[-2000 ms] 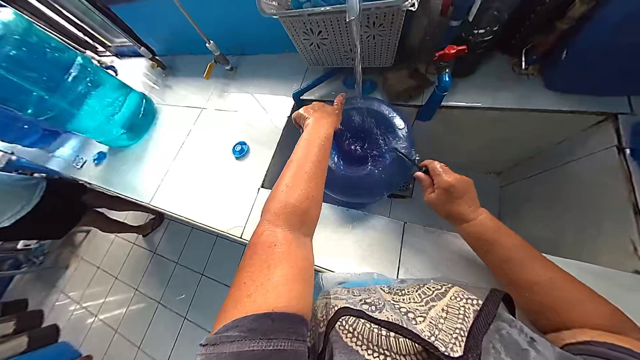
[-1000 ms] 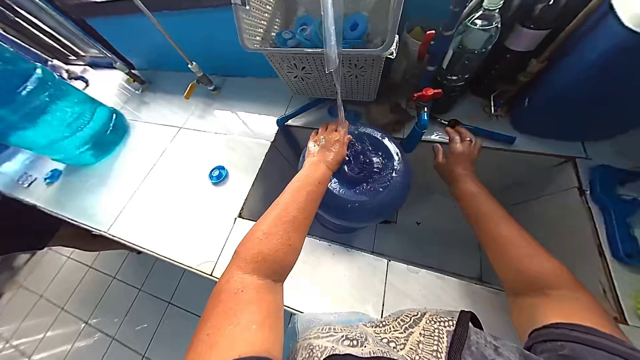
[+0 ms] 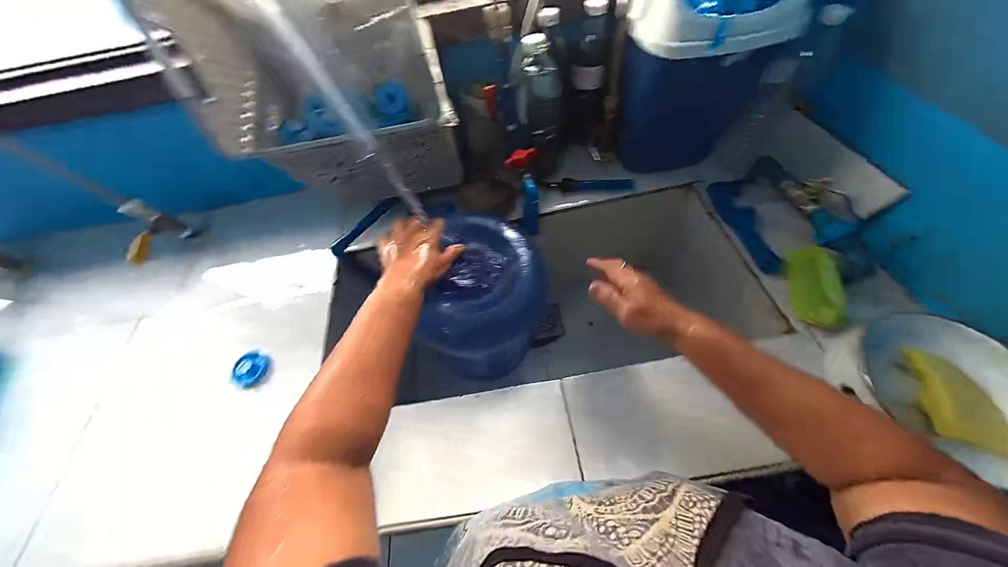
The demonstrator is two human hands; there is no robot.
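Note:
A blue plastic water jug [image 3: 488, 315] stands in the tiled sink basin with its top facing up. Water from a clear hose [image 3: 339, 102] above runs down by my left hand [image 3: 415, 253], which rests with spread fingers on the jug's upper left side. My right hand [image 3: 631, 298] hovers over the basin to the right of the jug, fingers apart and holding nothing. Behind the jug is a blue pipe with a red valve handle [image 3: 520, 159]. A dark blue-handled tool [image 3: 594, 186] lies on the ledge beyond the basin.
On the left counter lies a blue cap [image 3: 251, 368]. A grey plastic basket [image 3: 370, 161] holding blue caps stands behind. Bottles [image 3: 540, 94] and a blue container [image 3: 685, 102] line the back. At right are a green sponge-like item [image 3: 816, 287] and a round basin [image 3: 882, 339] with a yellow cloth.
My right hand first held a dark-handled tool at the jug, then was at the back ledge; now it is empty above the basin. My left hand stays on the jug. The view has swung right.

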